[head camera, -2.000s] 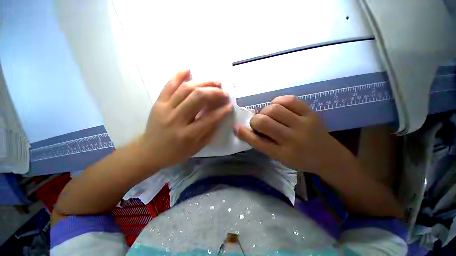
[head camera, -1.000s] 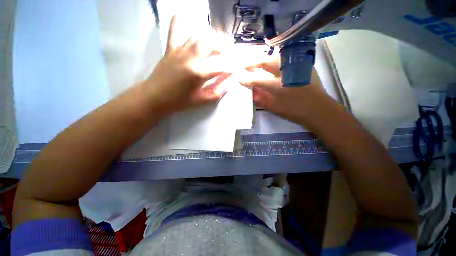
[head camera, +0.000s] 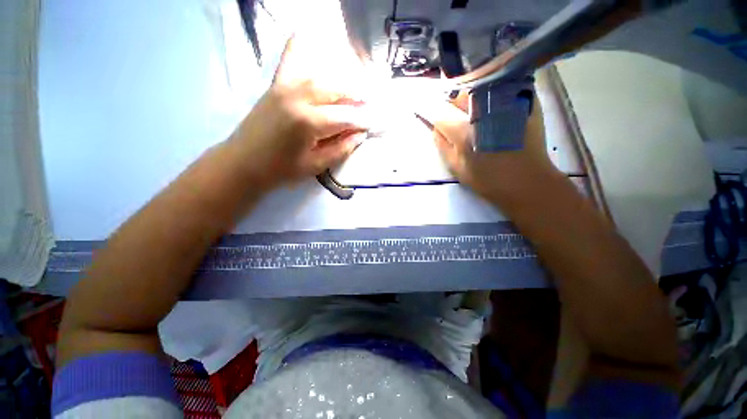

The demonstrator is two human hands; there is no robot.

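Observation:
A washed-out white fabric panel [head camera: 318, 37] lies left of the presser foot [head camera: 409, 49] on the machine bed; its edges are lost in the lamp glare. My left hand [head camera: 307, 127] is left of and in front of the foot, fingers towards the glare, thumb near the fingers. My right hand [head camera: 483, 151] is in front of the foot at the right, partly hidden behind the blue-grey ribbed cylinder [head camera: 501, 119]. Its fingertips are washed out. Whether either hand grips fabric cannot be told.
The machine head [head camera: 647, 37] fills the top right. Cream cut pieces [head camera: 647, 131] lie at right, a layered stack [head camera: 20, 155] at far left. A ruler strip [head camera: 328, 254] runs along the front edge. Dark strands [head camera: 250, 29] hang top left. A red basket [head camera: 233, 376] is below.
From two seconds ago, both hands have moved from the table edge up to the foot. The panel ends visible over the ruler one second ago no longer show there; the bed's dark slot shows.

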